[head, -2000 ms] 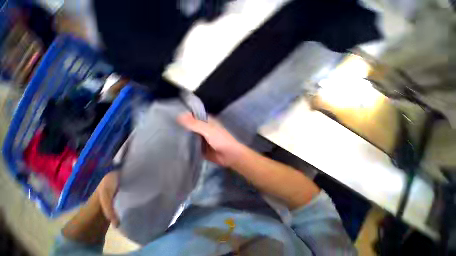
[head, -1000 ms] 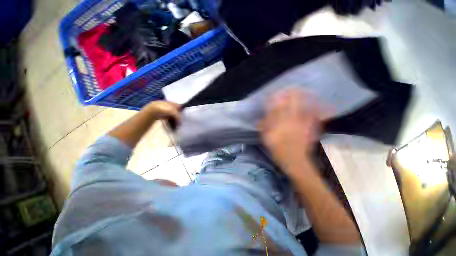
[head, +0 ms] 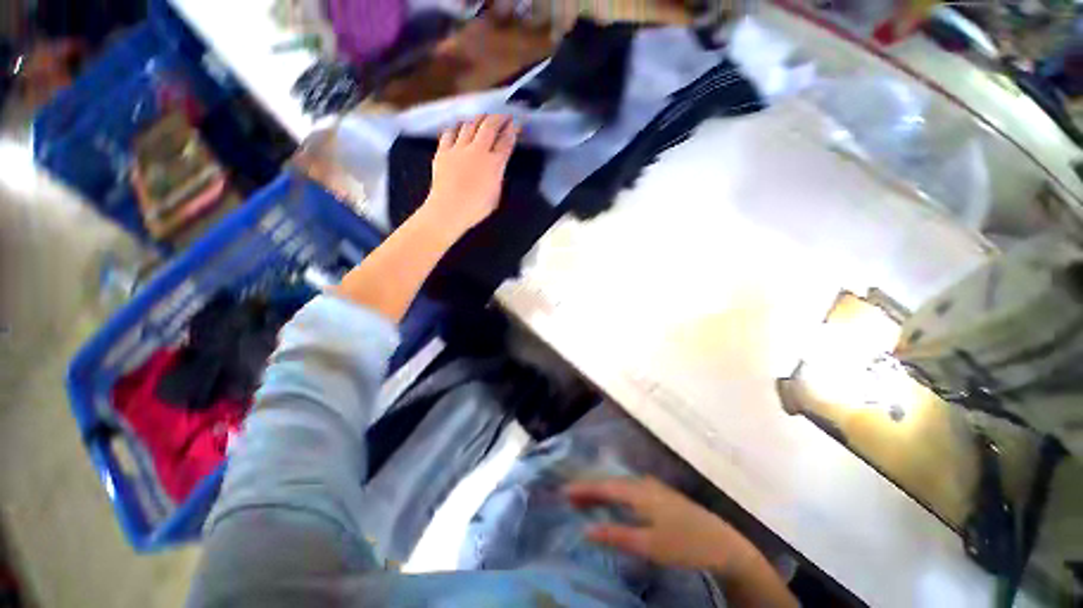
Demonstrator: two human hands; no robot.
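My left hand (head: 472, 176) reaches to the far left of the white table and lies flat, fingers extended, on a heap of black and pale grey-blue cut pieces (head: 594, 131). Whether it grips a layer cannot be told. My right hand (head: 629, 517) is low over my lap, fingers apart, with nothing visible in it. A black and grey-blue panel (head: 439, 457) hangs over my lap, left of the right hand. The sewing machine head (head: 1004, 339) is at the right, with its lit tan-gold bed plate (head: 938, 445).
A blue plastic basket (head: 89, 386) with red and black cloth stands at lower left. Another blue container (head: 71, 143) is behind it at upper left. The white table's front edge (head: 665, 418) runs diagonally before me. Clear plastic (head: 909, 137) and a purple item (head: 366, 26) lie farther back.
My left hand has moved from the held panel to the heap on the table. My right hand has left the panel and dropped to my lap. The view has turned, bringing more table into sight.
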